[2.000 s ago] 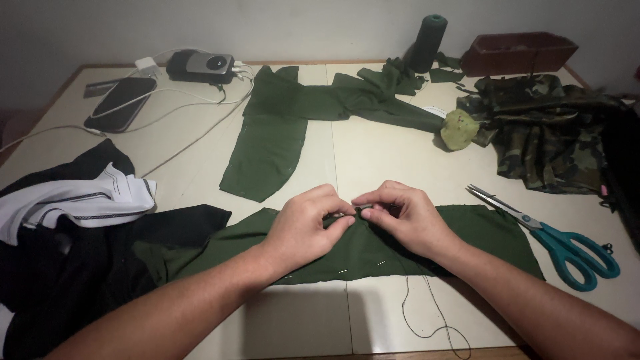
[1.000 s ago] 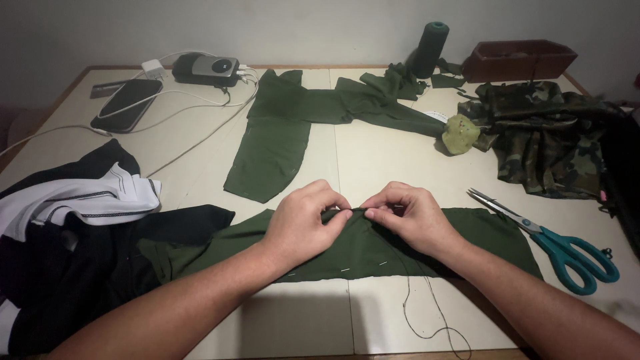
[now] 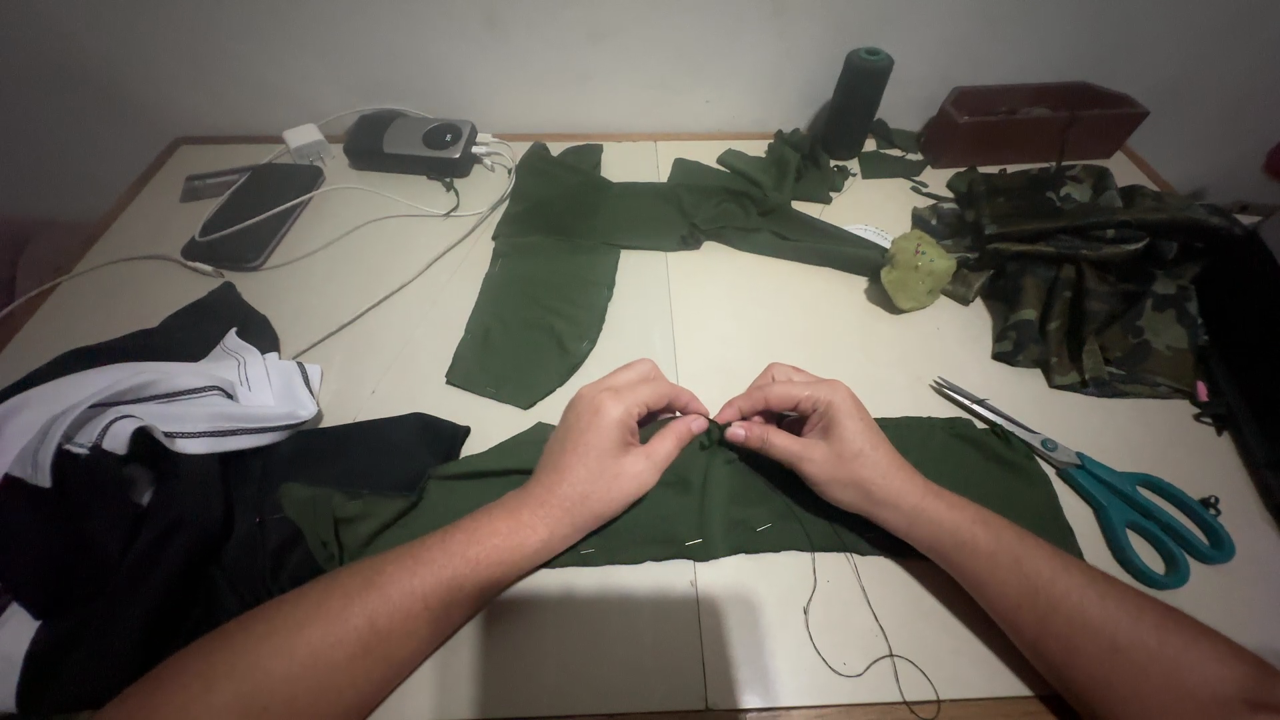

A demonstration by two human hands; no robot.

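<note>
My left hand (image 3: 625, 440) and my right hand (image 3: 815, 430) meet at the upper edge of a dark green fabric piece (image 3: 640, 520), each pinching the cloth between thumb and fingertips. A needle cannot be made out at the fingertips. Several pins (image 3: 693, 542) lie along the lower edge of this fabric. Dark thread (image 3: 850, 675) trails from below my right hand and loops on the table. Teal-handled scissors (image 3: 1095, 480) rest at the right, partly over the fabric's end, blades slightly apart.
Black and white garments (image 3: 150, 450) are heaped at left. Behind lie another green fabric piece (image 3: 545, 300), a yellow-green pincushion (image 3: 917, 270), camouflage cloth (image 3: 1090, 290), a thread cone (image 3: 858, 100), a reddish-brown box (image 3: 1030, 120), a phone (image 3: 255, 215) and a power bank (image 3: 410, 143) with cables.
My fingertips have shifted slightly along the fabric's upper edge and now almost touch; a second ago they were a little farther apart. Both hands still pinch the cloth.
</note>
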